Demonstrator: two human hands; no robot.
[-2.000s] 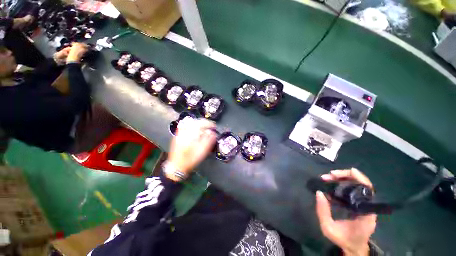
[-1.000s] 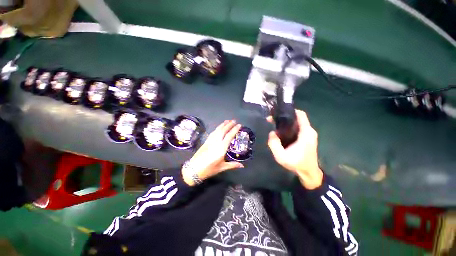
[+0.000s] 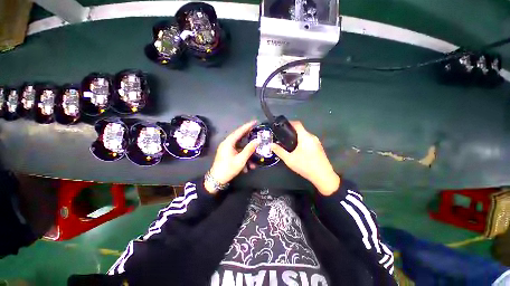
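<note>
A round black housing [image 3: 263, 146] with a silvery-white centre lies on the dark green bench in front of me. My left hand [image 3: 232, 158] grips its left side, with fingers and thumb around the rim. My right hand [image 3: 307, 159] holds the black electric screwdriver [image 3: 284, 133] over the housing's right side. The tool's tip is hidden by the hand and the housing. The black cord [image 3: 266, 89] loops up from the tool's end and runs off to the right.
The pale grey screw feeder [image 3: 300, 42] stands behind the housing. Several housings [image 3: 149, 141] stand in two rows at left, two more [image 3: 198, 31] at the back, and some at far right. Red stools [image 3: 89, 208] are below the bench edge, with blue cloth at lower right.
The right hand has moved the screwdriver from the feeder's front down to the housing. The left hand remains at the housing. The view has shifted, so the feeder sits higher in the picture.
</note>
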